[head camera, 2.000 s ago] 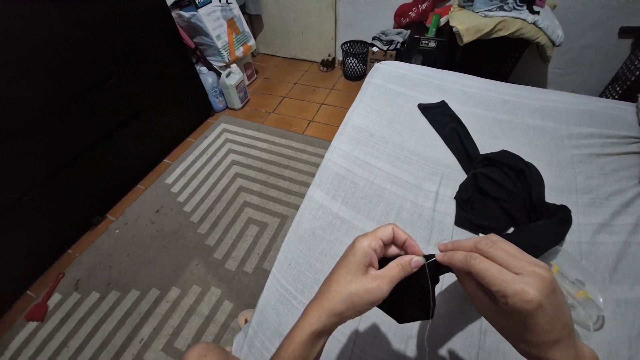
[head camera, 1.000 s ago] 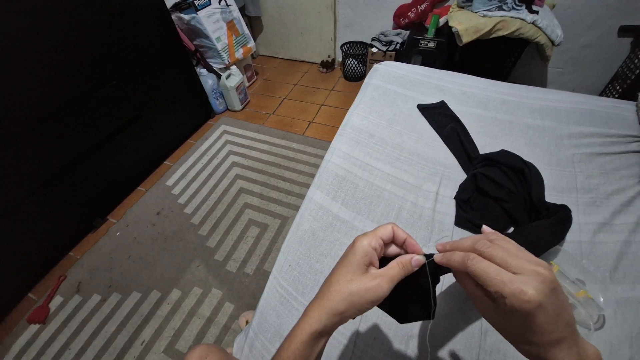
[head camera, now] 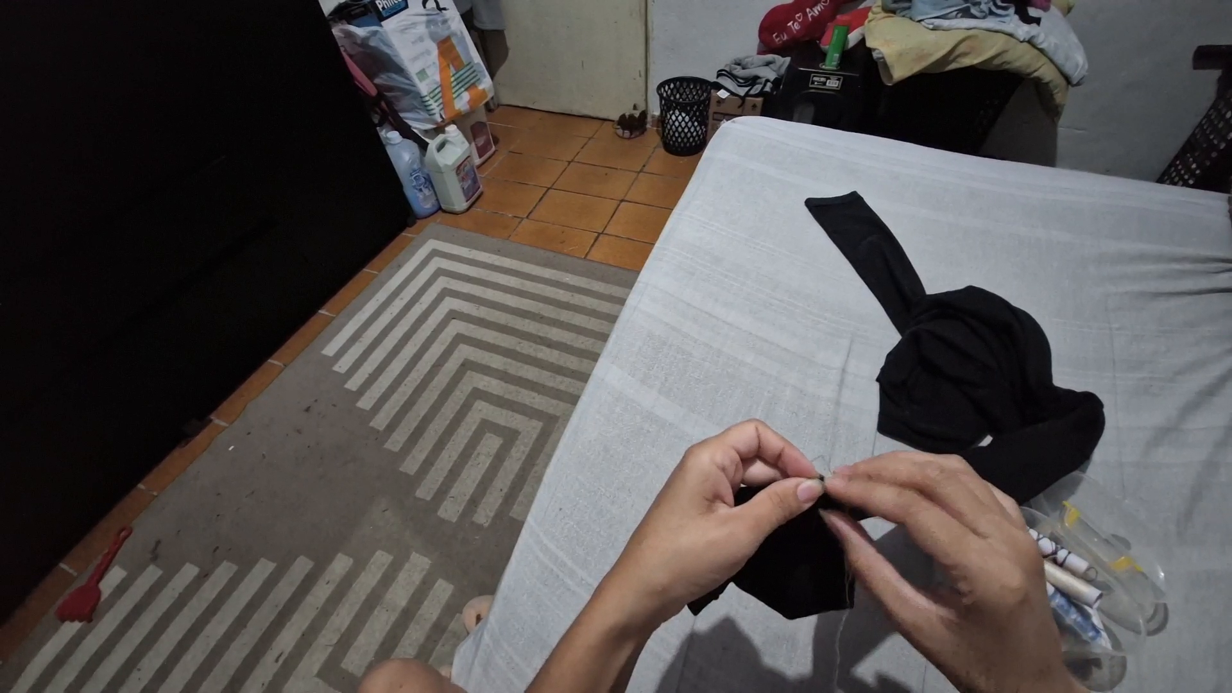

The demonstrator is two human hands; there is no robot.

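Black fabric (head camera: pixel 794 568) is pinched between the thumb and fingers of my left hand (head camera: pixel 717 505). The fingertips of my right hand (head camera: pixel 948 558) meet it at the fabric's upper edge, where a thin light thread (head camera: pixel 840 626) loops above and hangs below. Whether a needle is there cannot be made out. Beyond my hands a bunched black garment (head camera: pixel 972 371) with one long strip stretched out lies on the bed. Partly behind my right hand sits a clear plastic container (head camera: pixel 1145 577) with spools of thread (head camera: pixel 1071 583).
A light sheet covers the bed (head camera: pixel 751 250). Left of it are a patterned rug (head camera: pixel 327 481) and a red plastic brush or scoop (head camera: pixel 87 597). Jugs (head camera: pixel 454 171), a black mesh basket (head camera: pixel 683 115) and piled clothes (head camera: pixel 972 43) stand farther back.
My right hand has shifted slightly, and its fingertips now touch those of my left hand at the fabric edge. More of the clear container shows beside it.
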